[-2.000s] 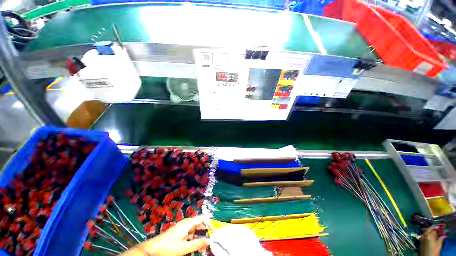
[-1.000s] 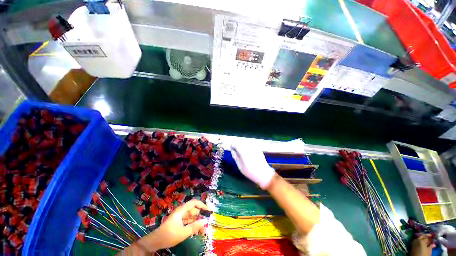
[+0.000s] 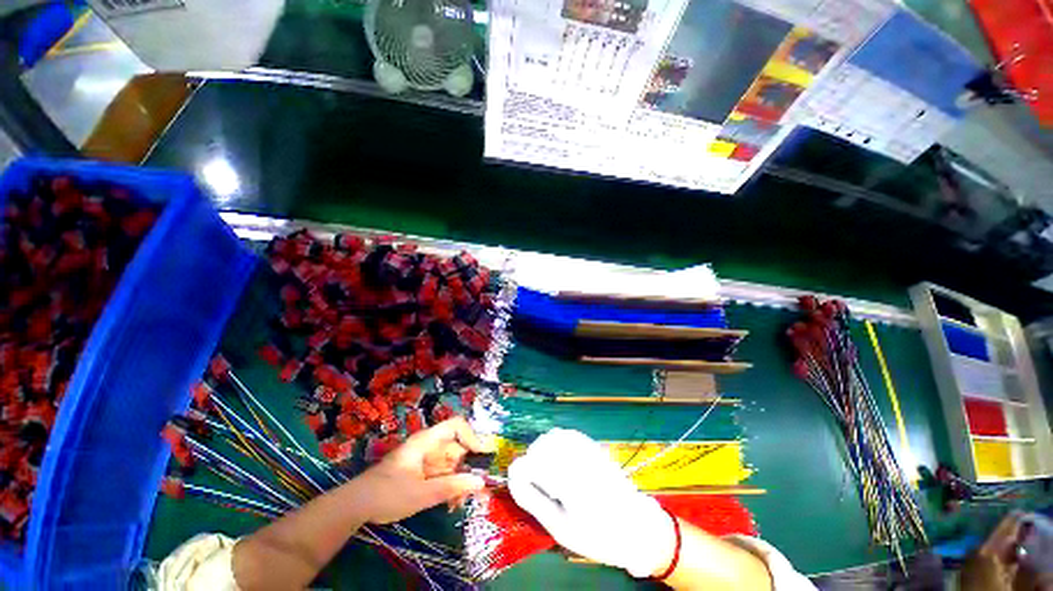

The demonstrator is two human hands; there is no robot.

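Observation:
My left hand [image 3: 422, 471], bare, pinches a small dark connector housing [image 3: 494, 480] at its fingertips, largely hidden by the fingers. My right hand [image 3: 591, 499], in a white glove, is closed right beside it, fingertips at the housing. A thin white wire [image 3: 681, 441] runs out from behind the glove to the upper right; its held end is hidden. Under and around the glove lie the red wires [image 3: 710, 516] and yellow wires [image 3: 693, 464]. Beyond are green wires [image 3: 589, 423], black wires [image 3: 658, 348], blue wires [image 3: 554, 309] and white wires [image 3: 647, 283].
Loose red and black housings [image 3: 381, 312] lie in a pile behind my left hand. A blue bin [image 3: 139, 346] of housings and part-wired harnesses [image 3: 248, 444] are left. A harness bundle [image 3: 849, 404], a compartment tray [image 3: 956, 393] and another person's hand [image 3: 993, 560] are right.
My right hand has come back from the blue and white wires to my left hand, with a white wire now trailing from it. The view has shifted, so the bench shows higher in the picture.

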